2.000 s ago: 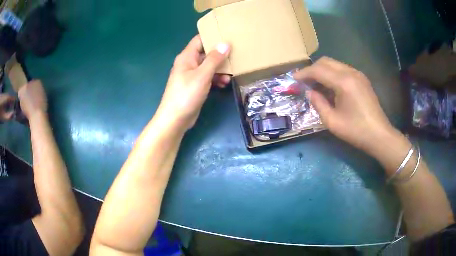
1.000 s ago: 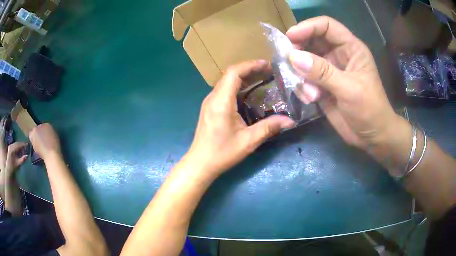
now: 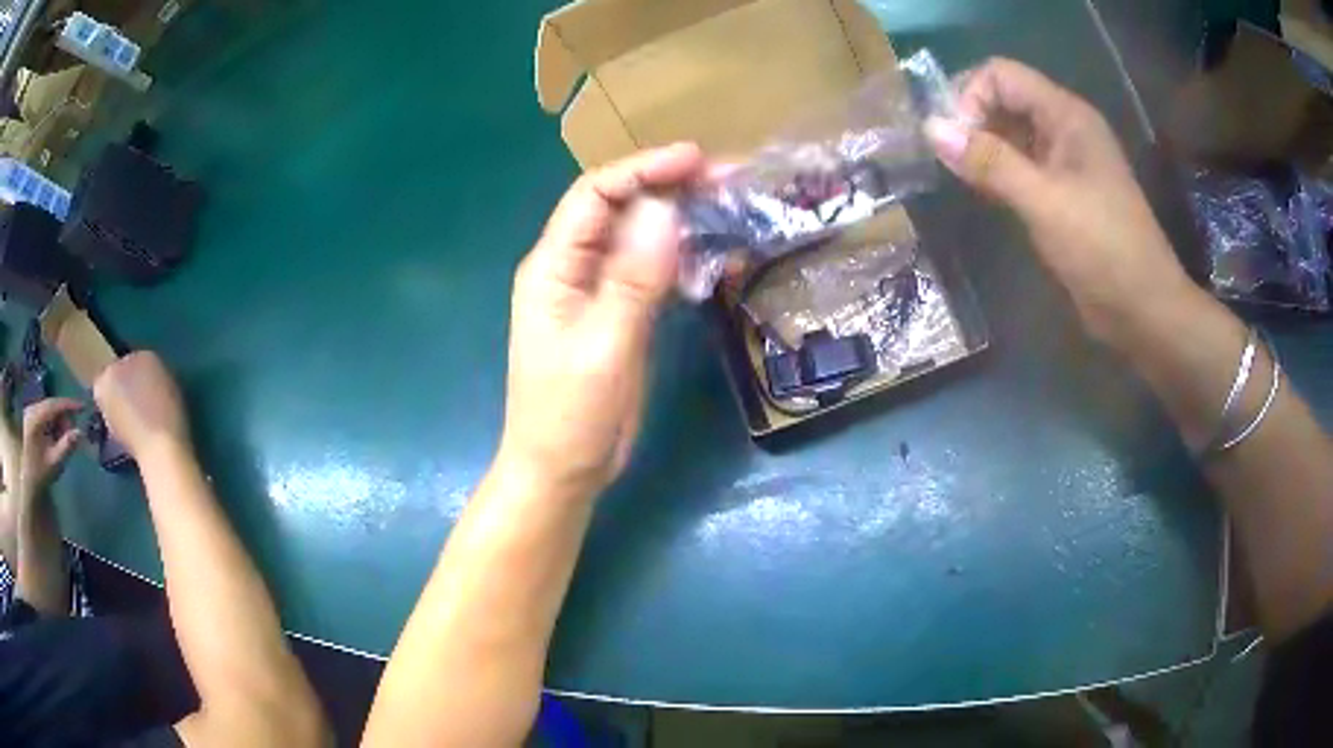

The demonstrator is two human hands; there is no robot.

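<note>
A clear accessory bag (image 3: 826, 187) with dark leads and small red spots is stretched between my hands above the box. My left hand (image 3: 607, 278) grips its left end. My right hand (image 3: 1045, 176) pinches its upper right end. The open packing box (image 3: 863, 414) stands on the table below, its brown lid (image 3: 731, 73) raised at the back. Inside lie a small black block, perhaps a power adapter (image 3: 819, 361), a black cable and another clear bag (image 3: 841, 292). The held bag hides part of the lid and box.
The dark green tabletop (image 3: 702, 585) has a curved pale edge. Another person's arm and hands (image 3: 146, 409) work at a small box on the left. Black items (image 3: 132, 212) and cartons lie at upper left. A neighbouring box with bagged parts (image 3: 1257, 241) is at right.
My right hand has lifted the accessory bag out of the box. My left hand has moved from the lid to the box, then up to the bag's left end. The bag is now spread out sideways.
</note>
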